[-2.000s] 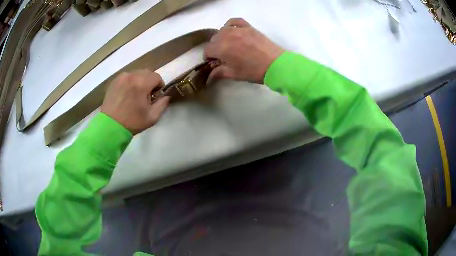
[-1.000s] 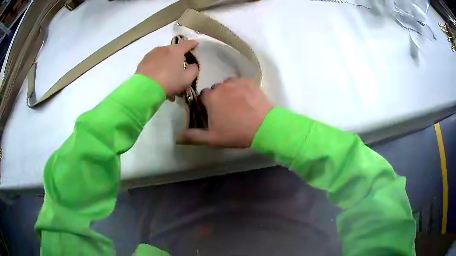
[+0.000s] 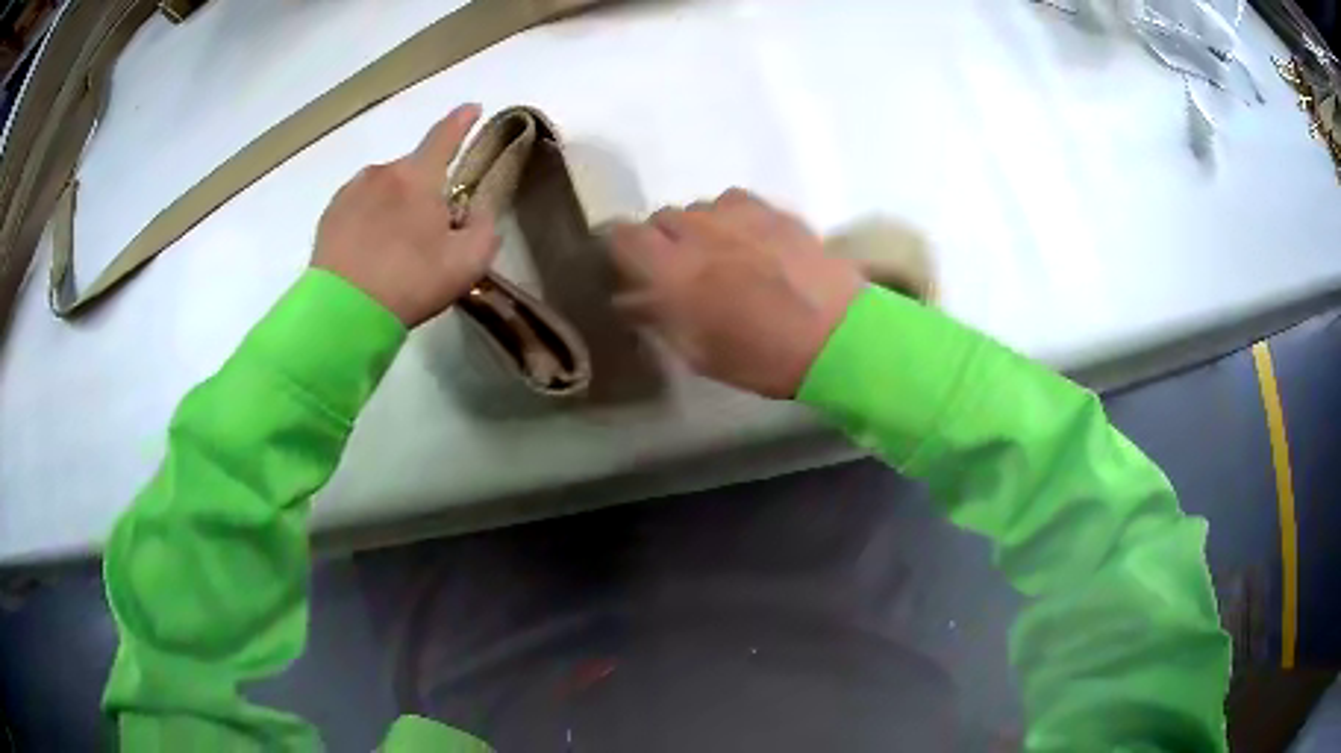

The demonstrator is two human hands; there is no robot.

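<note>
A tan webbing strap [image 3: 550, 221] stands on edge on the white table, partly folded into loops. My left hand [image 3: 408, 224] grips the folded layers on their left side, index finger extended along the top loop. Gold hardware and a reddish-brown leather piece show between the layers. My right hand [image 3: 735, 287] is blurred and lies over the strap to the right of the fold; its fingers are curled against the webbing. A loop of webbing shows beyond my right wrist. What my right fingers cover is hidden.
Another long tan strap [image 3: 250, 165] curves across the white table [image 3: 1015, 191] at the left. Unfolded straps [image 3: 33, 162] lie along the left edge. Clear plastic [image 3: 1194, 41] and gold hardware [image 3: 1313, 111] are at the far right. The near table edge runs below my hands.
The strap went from being held flat between both hands to folded loops. Since the last frame, my left hand has moved left and down, my right hand slightly right, and the loop has opened wider.
</note>
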